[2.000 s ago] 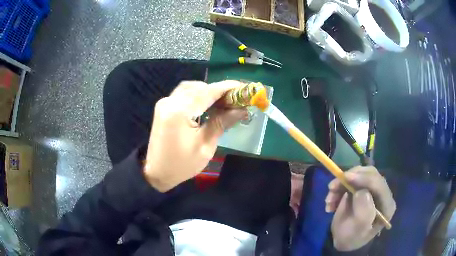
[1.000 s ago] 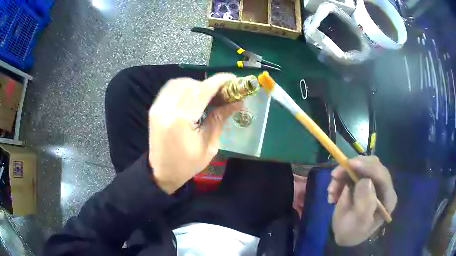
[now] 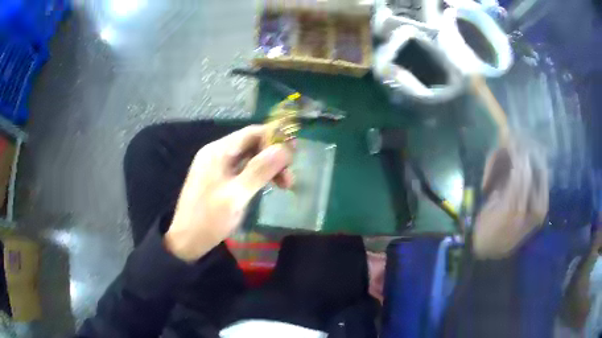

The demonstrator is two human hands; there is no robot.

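Observation:
The frame is blurred. My left hand point(image 3: 221, 181) is shut on the brass lock cylinder point(image 3: 284, 124), which points up and away above the metal plate. My right hand point(image 3: 511, 198) is shut on the grease brush point(image 3: 490, 102) by its wooden handle. The brush points up toward a round white tub point(image 3: 476, 41); its bristles are hidden or too blurred to see. The grey metal base plate point(image 3: 307, 188) lies on the green bench, partly behind my left hand.
Circlip pliers point(image 3: 310, 109) lie behind the cylinder. A divided wooden parts box point(image 3: 313, 64) stands at the back, beside a plastic-lined tub point(image 3: 419, 66). Yellow-black pliers point(image 3: 439, 201) lie at the right. A dark bar-like thing point(image 3: 398, 188) lies near the front edge. Blue crates point(image 3: 26, 59) stand at the left.
The brush has moved away from the cylinder, up and right to the tub, with my right hand. The cylinder now points more upward. The whole view has shifted.

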